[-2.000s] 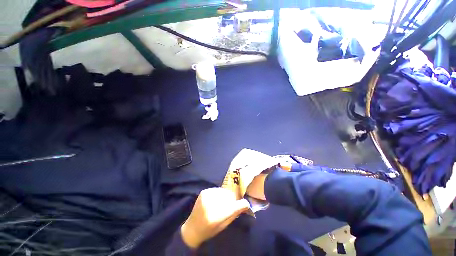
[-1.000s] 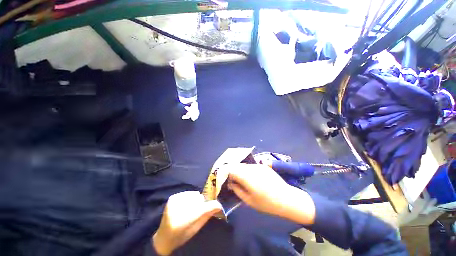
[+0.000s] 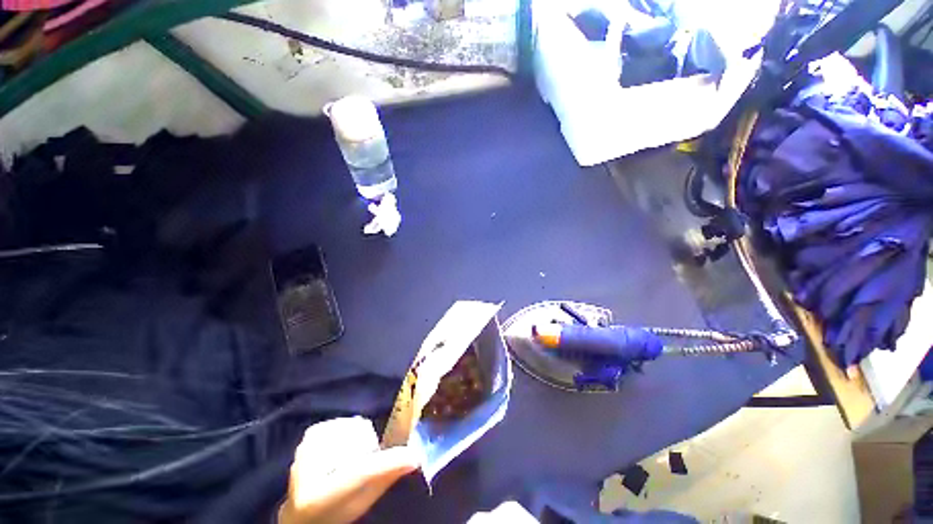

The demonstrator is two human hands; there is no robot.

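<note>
My left hand (image 3: 343,473) holds the open snack pouch (image 3: 450,394) by its near left side, at the lower middle. The pouch is gold-brown and white outside with a bluish edge, and small brown pieces show inside. My right hand (image 3: 502,515) is mostly cut off by the bottom edge; only a small pale part shows. The steam iron (image 3: 588,346), with a silver pointed soleplate and a dark blue wrapped handle with an orange tip, lies on the table just right of the pouch. Dark garment pieces (image 3: 123,358) cover the left side.
A mobile phone (image 3: 307,300) lies left of centre. A water bottle (image 3: 362,148) stands behind it beside a crumpled white lump (image 3: 383,216). A white bin (image 3: 604,128) is at the back right. A ribbed hose (image 3: 706,341) runs right from the iron. Purple-navy pieces (image 3: 844,220) hang at right.
My right hand has come out of the pouch and moved down to the bottom edge. The pouch opening and the whole iron now show. My left hand still holds the pouch.
</note>
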